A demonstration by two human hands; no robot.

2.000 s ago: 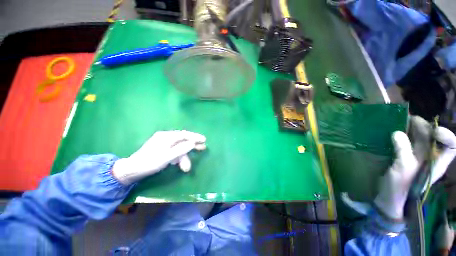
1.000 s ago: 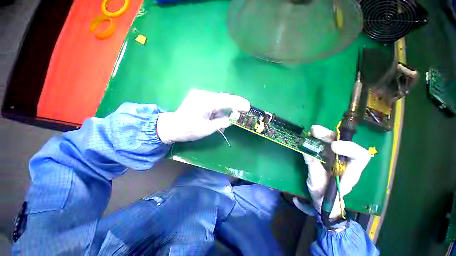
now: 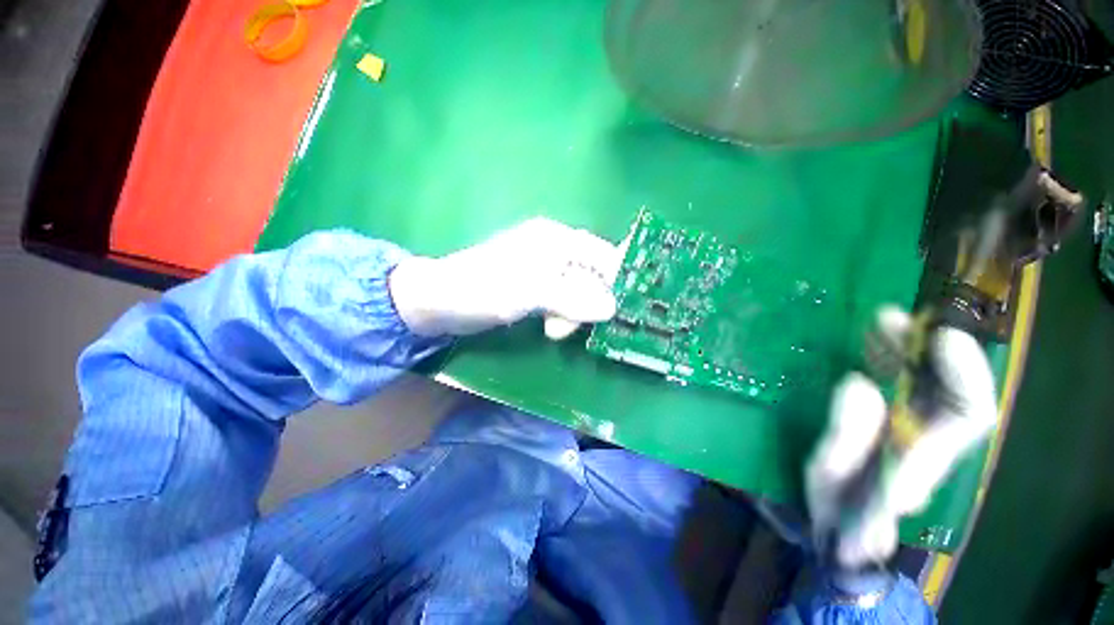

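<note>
A green circuit board with many small parts lies or is held just over the green mat, its face turned up. My left hand, in a white glove, grips the board's left edge between thumb and fingers. My right hand, gloved and motion-blurred, is off the board to its right and holds the dark soldering iron with a yellow wrap. The iron's barrel is blurred and points up towards the iron stand; whether its tip touches the stand cannot be told.
A large translucent disc hangs over the mat's back. A black round fan grille is at top right. An orange tape ring lies on the red surface at left. Part of another board shows at the right edge.
The board has turned from edge-tilted to face up. My right hand has let go of it and moved right with the iron. My left hand still holds the board.
</note>
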